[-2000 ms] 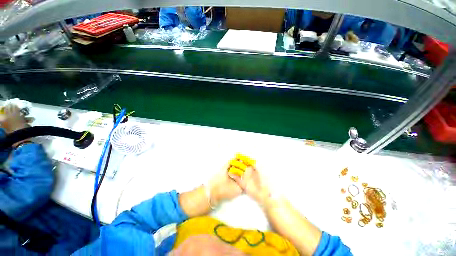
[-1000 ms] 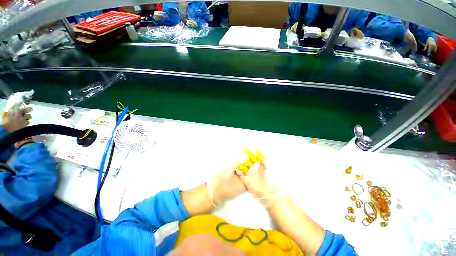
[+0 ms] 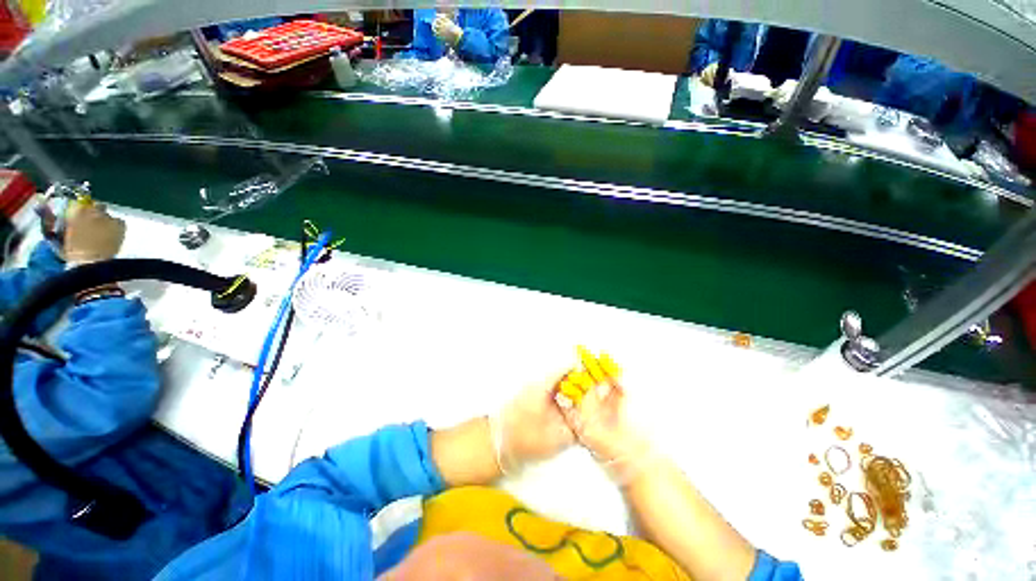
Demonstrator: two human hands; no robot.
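My left hand (image 3: 531, 422) and my right hand (image 3: 602, 418) meet over the white bench (image 3: 443, 369), in thin clear film gloves that show loose at the wrists. Bright yellow finger cots (image 3: 590, 377) cover several fingertips where the hands touch. Which fingers of which hand wear them is hard to tell, and the fingers overlap. My left hand lies against the side of my right hand; its fingertips are partly hidden.
A pile of amber rubber bands (image 3: 886, 490) lies at the right, near a slanted metal post (image 3: 966, 297). A white fan (image 3: 332, 300), blue cable (image 3: 276, 329) and black hose (image 3: 125, 269) stand left, beside another person's arm (image 3: 100, 354). A green conveyor (image 3: 545, 238) runs behind.
The view has shifted, so the bench items sit further right and lower. My hands stay together, with the yellow cots slightly turned. The neighbour's hand at the left has risen.
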